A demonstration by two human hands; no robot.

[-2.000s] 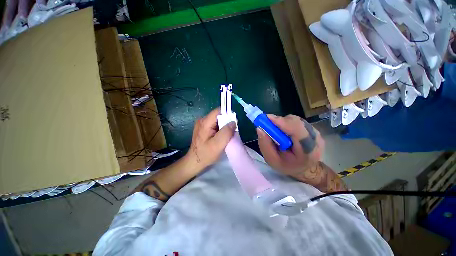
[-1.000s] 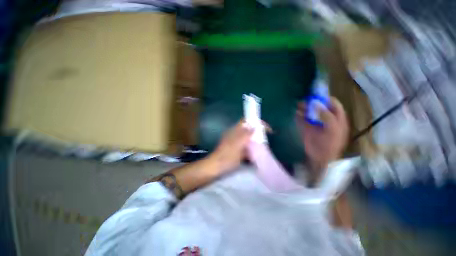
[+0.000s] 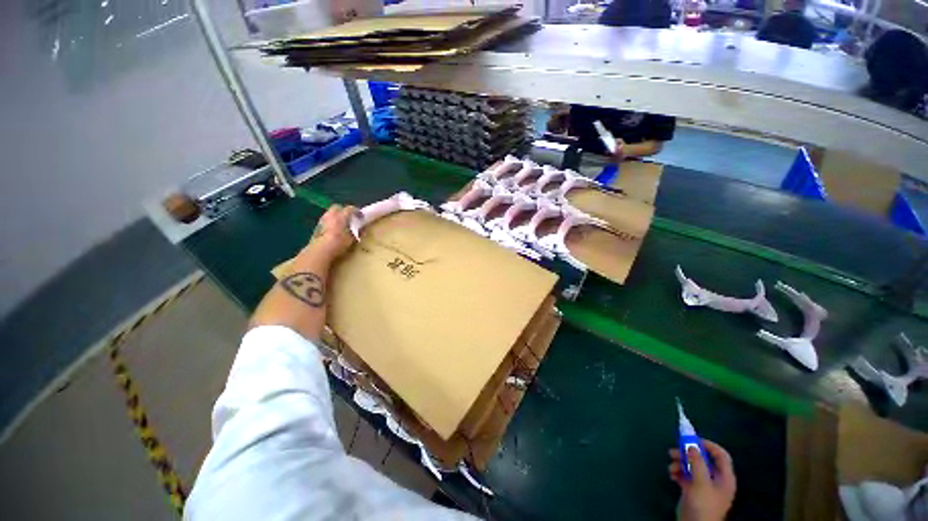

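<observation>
My left hand (image 3: 334, 230) is at the far left corner of the cardboard divider sheet (image 3: 448, 305), closed on one end of a pink-and-white cat-ear headband (image 3: 385, 209). The headband lies on or just above the sheet's far edge, with a thin black wire across the sheet. Dark printing shows on the sheet. My right hand (image 3: 704, 484) holds the blue glue bottle (image 3: 695, 457) upright over the dark green mat, its pale nozzle pointing away from me. The fingertips of my left hand are partly hidden.
Headbands in rows (image 3: 529, 209) lie on cardboard beyond the stack. Loose headbands (image 3: 725, 297) lie on the green belt (image 3: 661, 239) at right. A pale overhead shelf (image 3: 651, 76) carries cardboard sheets (image 3: 407, 37). A person's hand (image 3: 617, 151) holds a white object across the belt. More cardboard stands lower right.
The view has swung up and left. My left hand has moved the headband from in front of my chest to the left stack's sheet. My right hand, with the bottle, has moved away from the headband.
</observation>
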